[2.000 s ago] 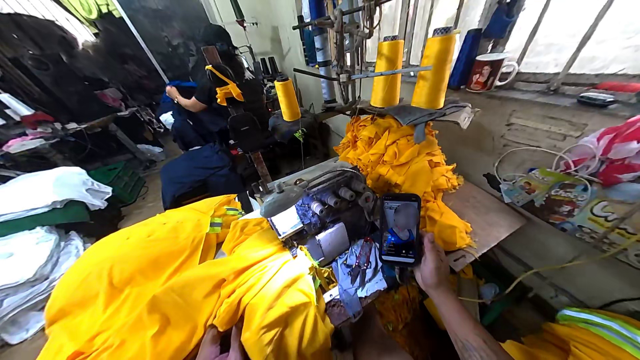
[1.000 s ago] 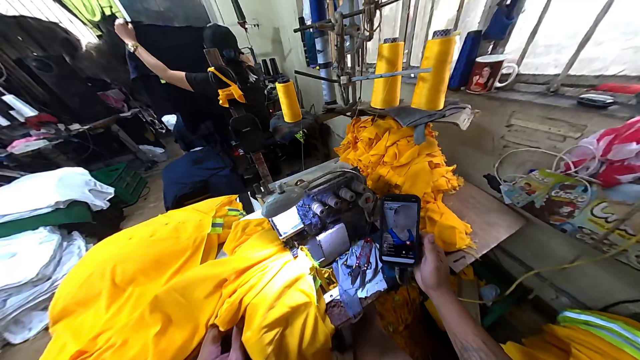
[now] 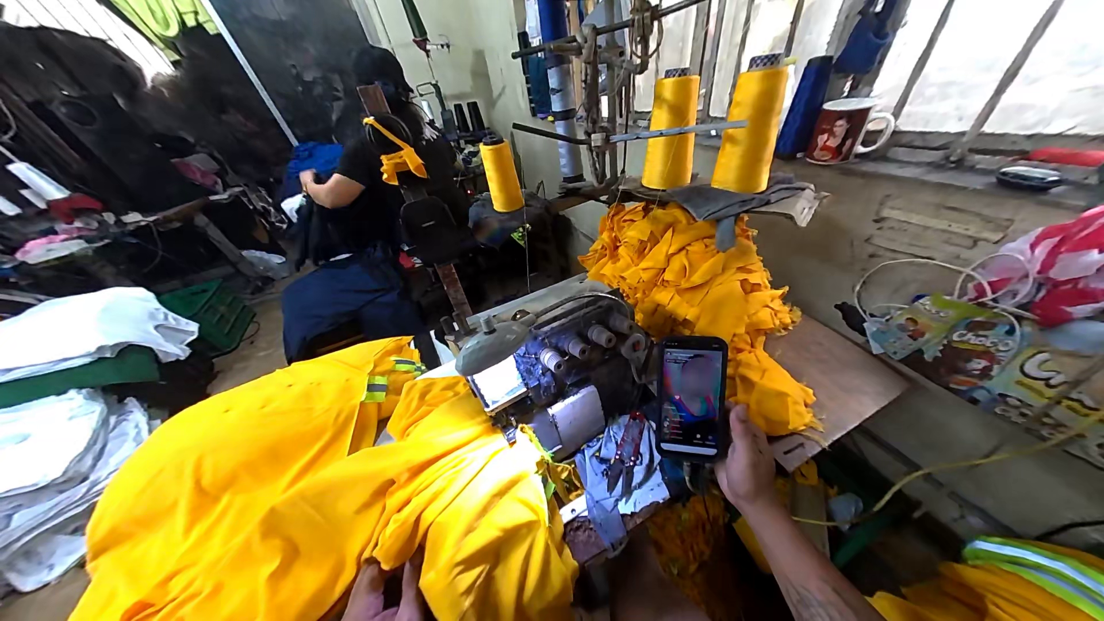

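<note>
My right hand (image 3: pixel 747 461) is at the lower right edge of an upright smartphone (image 3: pixel 693 401) with a lit screen; whether it grips the phone or only touches it is hard to tell. At the bottom, my left hand (image 3: pixel 385 595) is partly under the folds of yellow fabric (image 3: pixel 259 466), its grip hidden. The fabric drapes over the front of an overlock sewing machine (image 3: pixel 573 362) and carries a reflective strip. Red-handled thread snips (image 3: pixel 628 448) lie on a pale cloth (image 3: pixel 595 470) between machine and phone.
Yellow fabric scraps (image 3: pixel 690 267) are heaped behind the phone. Yellow thread cones (image 3: pixel 750 129) and a mug (image 3: pixel 845 129) stand beyond. A person in black (image 3: pixel 371 172) works at the back left. White folded cloths (image 3: pixel 95 332) lie left, near a green crate (image 3: pixel 211 315). A yellow cord (image 3: pixel 957 461) runs at right.
The person at the back has lowered the arm that was raised toward the upper left a second ago. My hands, the phone and the yellow fabric show no plain change.
</note>
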